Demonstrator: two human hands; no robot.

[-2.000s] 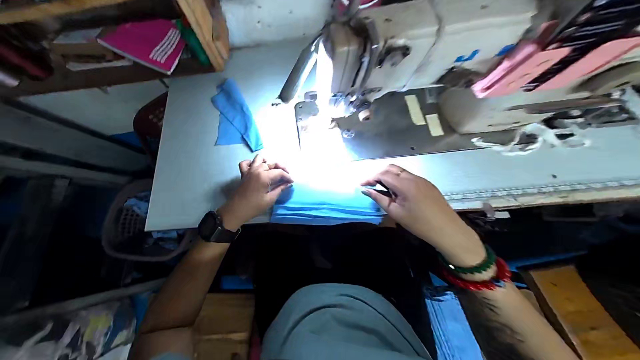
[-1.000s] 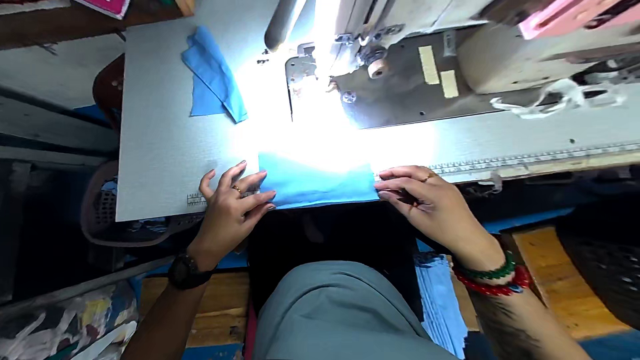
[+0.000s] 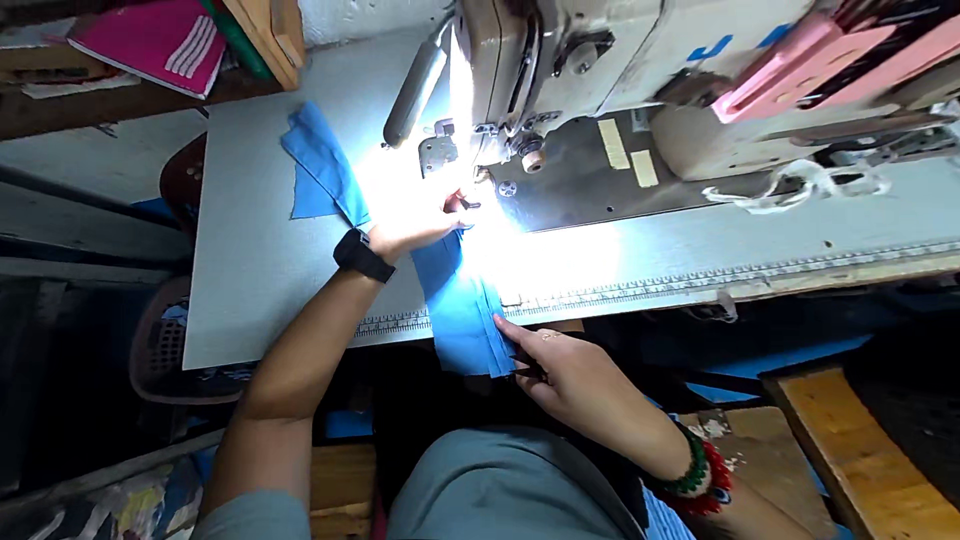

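Note:
A blue fabric piece (image 3: 457,315) runs from the needle area of the sewing machine (image 3: 517,75) down over the table's front edge. My left hand (image 3: 424,217) is at the fabric's upper end beside the presser foot, its fingertips washed out by the lamp's glare. My right hand (image 3: 574,367) is at the lower right edge of the fabric, index fingertip on it, with a dark pointed metal tool, perhaps thread snips, partly hidden in the fingers. Another folded blue fabric piece (image 3: 322,169) lies on the table left of the machine, near my left wrist.
A measuring tape (image 3: 645,289) runs along the front edge of the table (image 3: 247,300). White cord (image 3: 802,184) lies at the right by the machine. A plastic basket (image 3: 154,352) stands below the left edge. A pink notebook (image 3: 161,45) rests on a shelf at upper left.
My left hand has moved up to the needle area. The blue fabric, earlier lying crosswise between both hands, now hangs lengthwise over the edge. A dark tool now shows in my right hand.

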